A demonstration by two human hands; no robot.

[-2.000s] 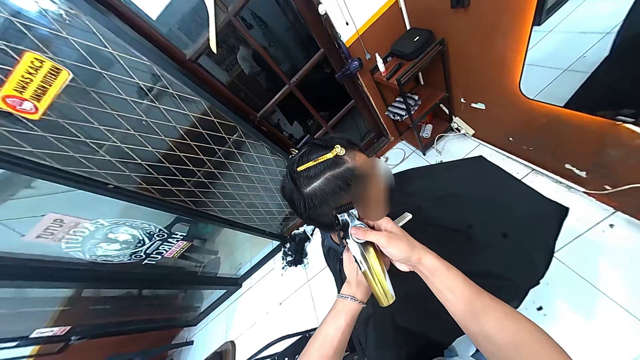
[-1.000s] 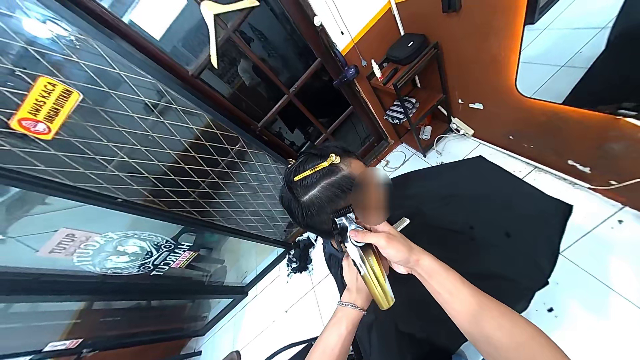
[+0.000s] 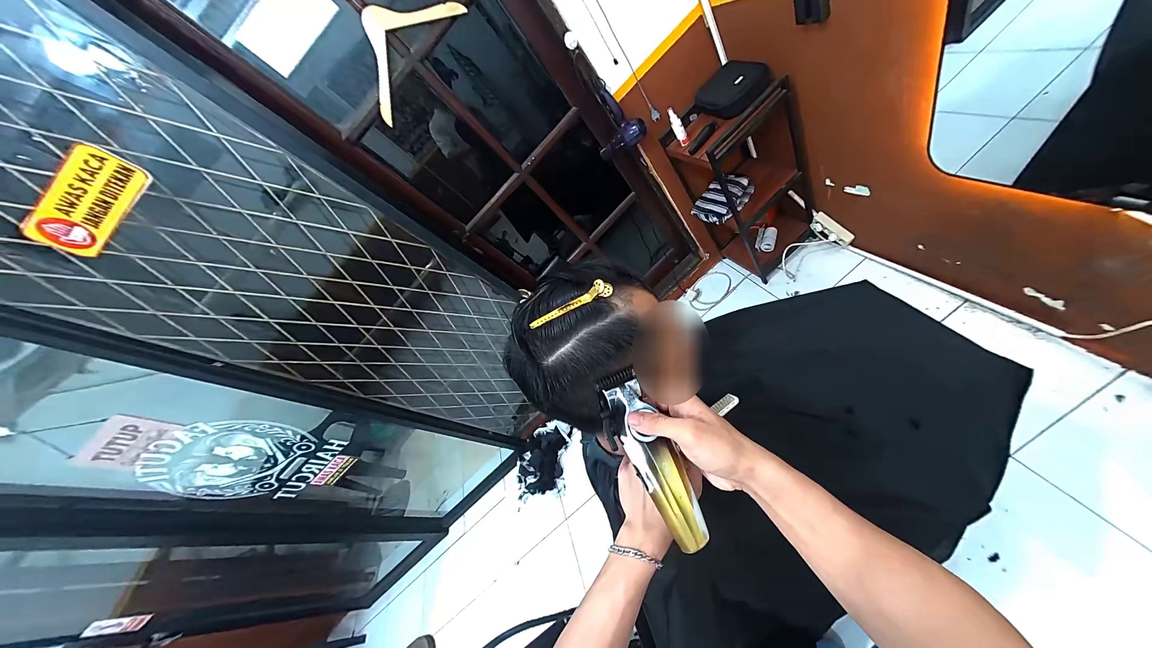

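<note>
A seated person's head [image 3: 576, 360] has dark hair, parted, with a yellow hair clip [image 3: 571, 304] on top. A gold and silver hair clipper [image 3: 670, 490] with a black guard touches the hair at the side of the head. My left hand [image 3: 643, 508], with a chain bracelet at its wrist, is closed around the clipper from behind, its fingers partly hidden. My right hand [image 3: 697, 441] lays its thumb on the clipper's upper body. A light comb [image 3: 724, 404] sticks out behind the right hand, its grip mostly hidden. A black cape [image 3: 855, 405] covers the person.
At the left stands a glass partition with wire mesh [image 3: 270, 243] and stickers. A wooden hanger [image 3: 382, 54] hangs behind. A small shelf [image 3: 765, 175] holds a black case [image 3: 733, 88], a bottle and a striped cloth. Cables lie along the brown wall, and dark hair clippings [image 3: 543, 459] on the tiles.
Both hands and the clipper stay by the side of the head, with no plain change in their hold. The view has tilted slightly, bringing more of the hanger into sight.
</note>
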